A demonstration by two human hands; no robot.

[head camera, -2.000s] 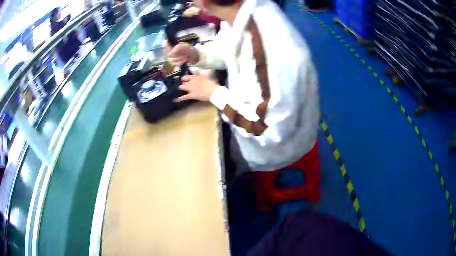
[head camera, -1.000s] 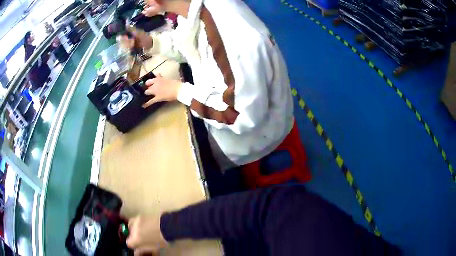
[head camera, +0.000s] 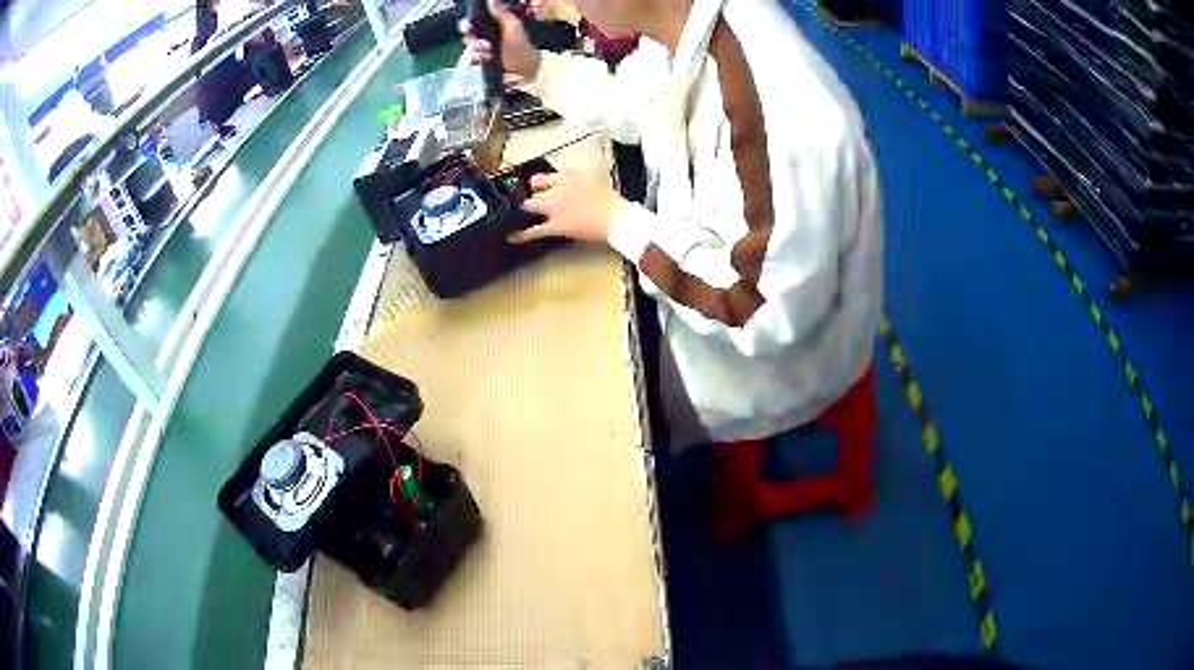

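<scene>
An open loudspeaker lies at the lower left, across the white conveyor edge and the cardboard bench cover [head camera: 524,432]. Its front shell [head camera: 257,521] is a black tray holding the silver speaker driver [head camera: 297,482]. Its rear cabinet shell [head camera: 452,524] lies open beside it on the cardboard, with a green part [head camera: 413,487] inside. Thin red and black speaker wires [head camera: 371,425] loop between driver and box. Neither of my hands is in the picture.
A co-worker in a white-and-brown jacket [head camera: 786,249] sits on a red stool [head camera: 858,452] at the bench's right side, one hand on another open loudspeaker [head camera: 465,262], the other raised with a dark object. The green conveyor [head camera: 216,432] runs along the left.
My arm and hand, at the near loudspeaker one second ago, have left the picture. That loudspeaker now shows whole, its box on the cardboard. The co-worker's far hand is raised. The view has shifted.
</scene>
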